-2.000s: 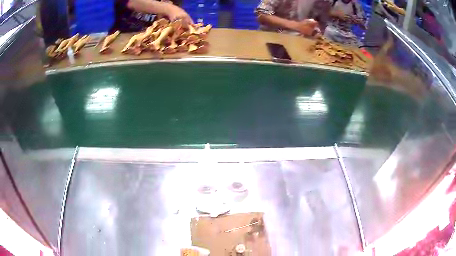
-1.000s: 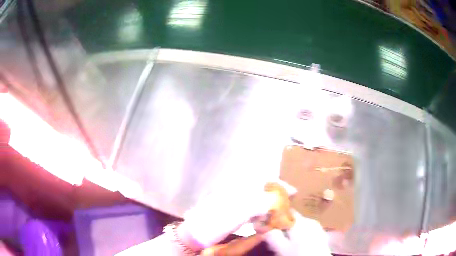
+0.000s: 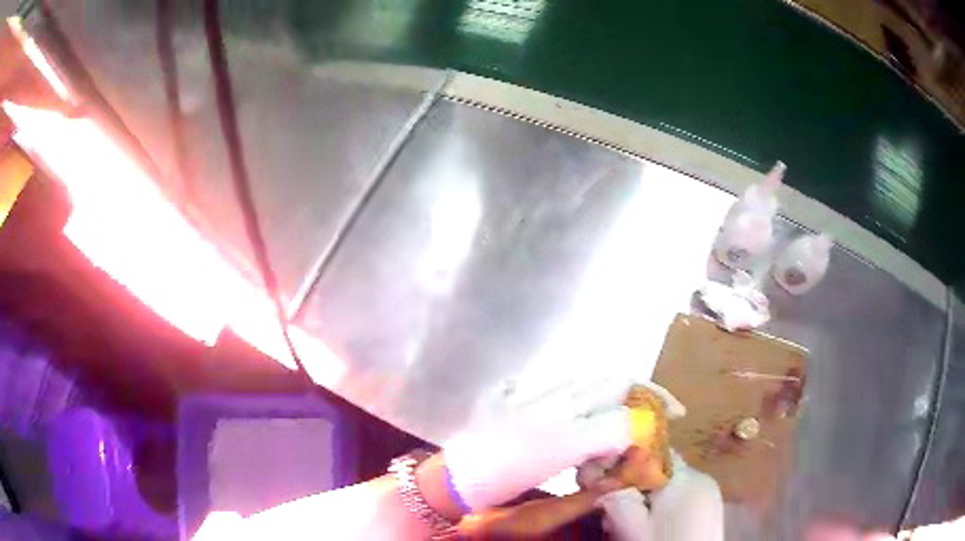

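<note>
My left hand, in a white glove with a blue cuff edge and a beaded bracelet at the wrist, is shut on a tan-orange moulded part. A yellow band shows on this glove's finger. A long thin piece of the part reaches down and left below the glove. My right hand, in a white glove, is against the part's lower right side and partly cut off by the bottom edge. Its fingertips are blurred, and whether it grips anything is unclear. Both hands are at the left edge of a brown cardboard sheet.
A small round cap and a thin stick lie on the cardboard. Behind it are a crumpled white cloth, a tall bottle and a short bottle. A green belt runs behind. A purple-lit crate is lower left.
The view has swung left and down, so bottles and cardboard now lie farther right. Both gloved hands and the part have come into view since the oldest frame and now show more clearly.
</note>
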